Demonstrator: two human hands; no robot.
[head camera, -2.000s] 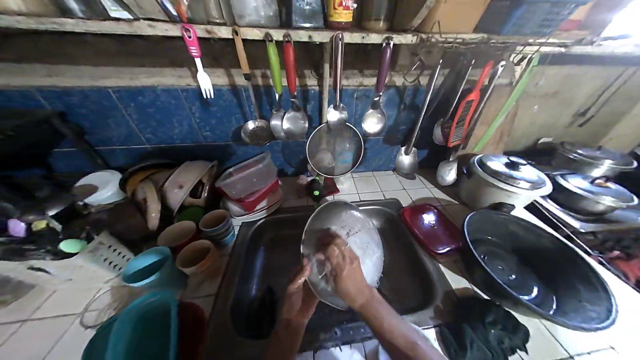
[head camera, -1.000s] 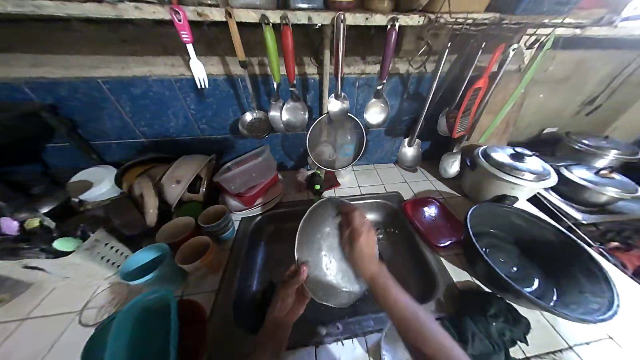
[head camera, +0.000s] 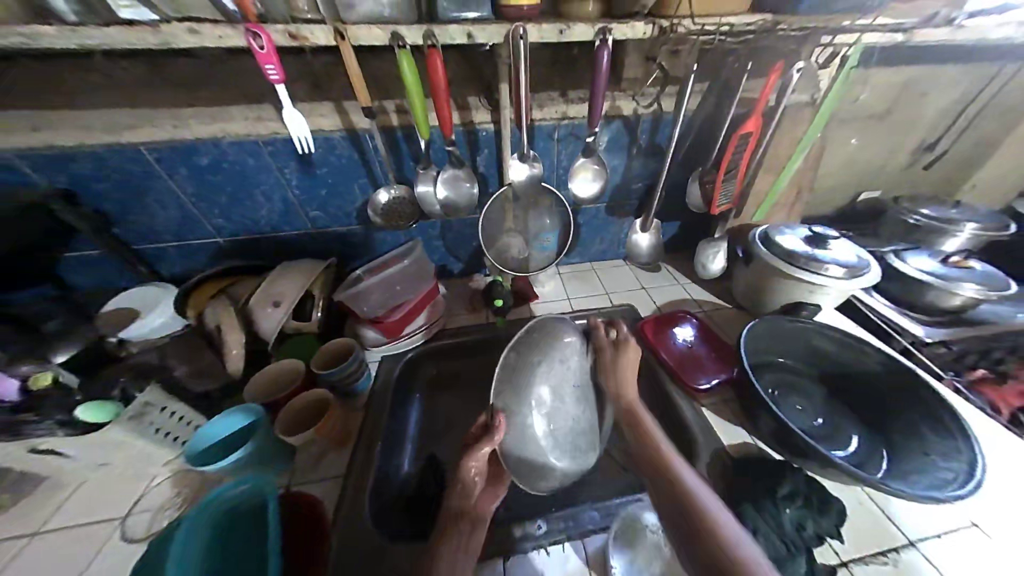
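Observation:
A grey metal bowl is tilted over the dark sink basin, its hollow side towards me. My left hand grips its lower left rim, thumb on the near side. My right hand is at the bowl's upper right edge, fingers bent; part of its fingers and whatever may be under them are hidden, so whether it grips the rim cannot be told. Behind the sink, a round strainer hangs among ladles and spoons.
Right of the sink lie a dark red lid, a large black basin, a lidded pot and a dark cloth. Leftward stand cups, a teal container and stacked plastic tubs. A metal lid or dish sits at the near edge.
My right hand has moved from the bowl's inside to its upper right edge. The bowl has been turned in my left hand, which stays on its lower left rim.

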